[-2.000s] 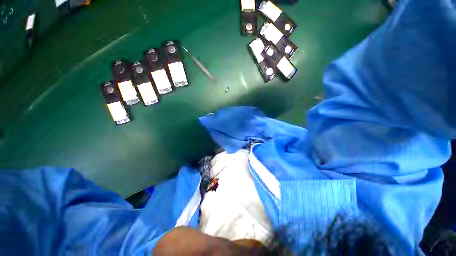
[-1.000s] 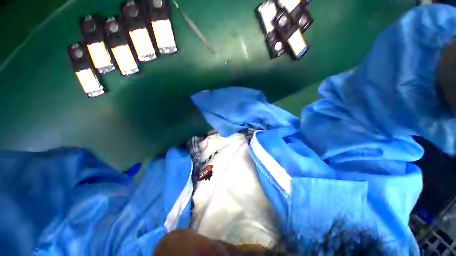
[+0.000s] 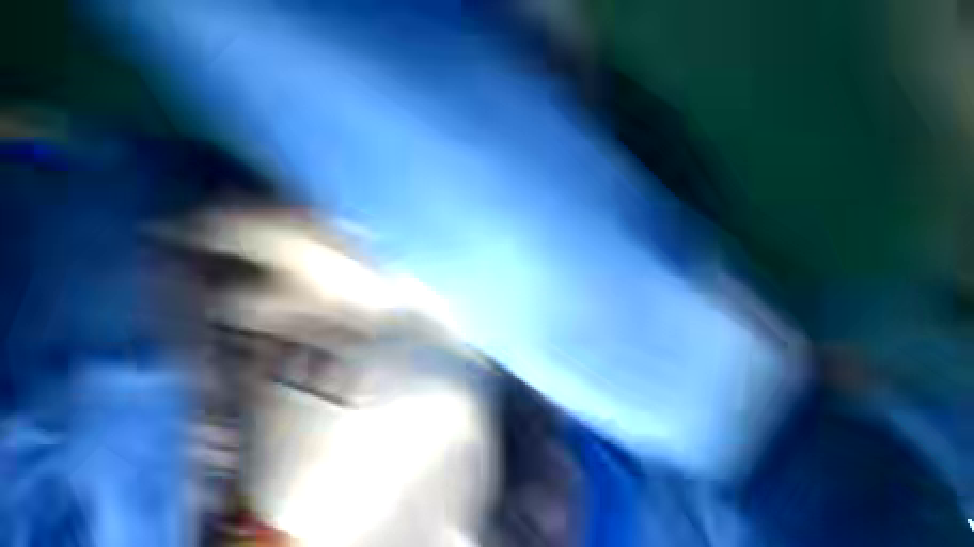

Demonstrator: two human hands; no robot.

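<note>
The frame is strongly blurred. A blue sleeve (image 3: 481, 235) crosses the view from the upper left to the lower right; I cannot tell which arm it covers. No unit, tweezers or other work piece can be made out. Neither my left hand nor my right hand can be made out in the blur.
A dark green surface (image 3: 790, 118), likely the bench top, shows at the upper right. The wearer's white shirt (image 3: 374, 459) is at the bottom, with blue smock cloth (image 3: 85, 321) at the left.
The view has swung sharply and blurred. The row and heap of black units and the thin tool have left the picture. A blue sleeve now covers the middle.
</note>
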